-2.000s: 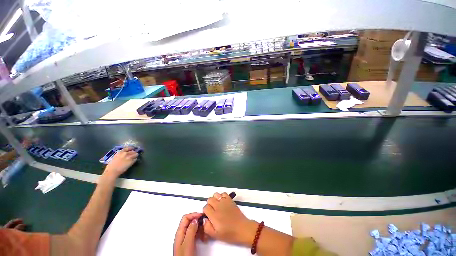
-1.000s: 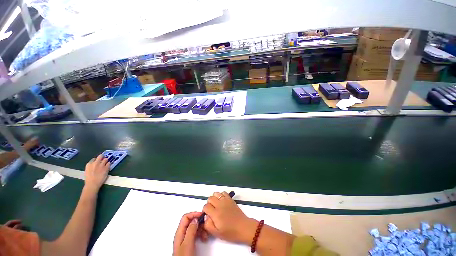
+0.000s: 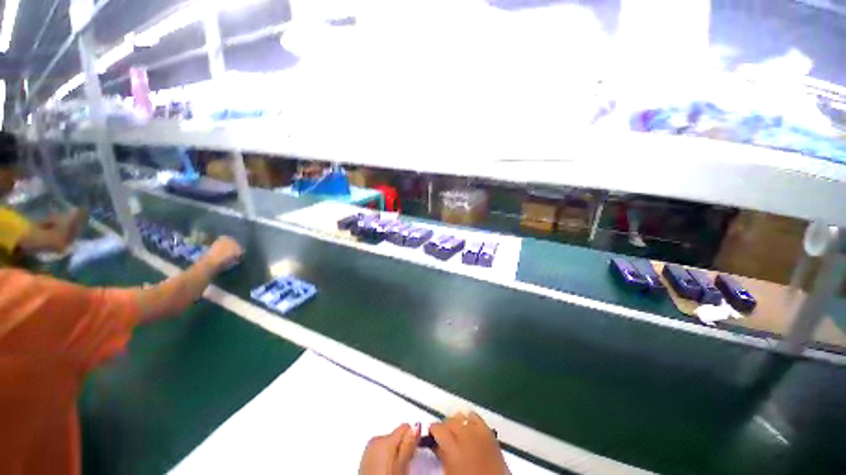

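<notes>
My left hand and my right hand are together over the white work sheet, at the bottom edge of the picture. Both hold a black slim pen-like tool between them; one end of it sticks out past my right hand. The wrists are cut off by the picture's edge. A flat light blue housing with openings lies on the green conveyor belt, ahead and to the left of my hands.
A co-worker in orange sits at left, one arm over the belt beside a row of housings. Dark units stand in rows beyond it. A white shelf crosses overhead. Another person is farther left.
The view has swung left and up, so the loose blue parts are out of the picture. The co-worker's hand has left the nearest housing. My hands still hold the black tool.
</notes>
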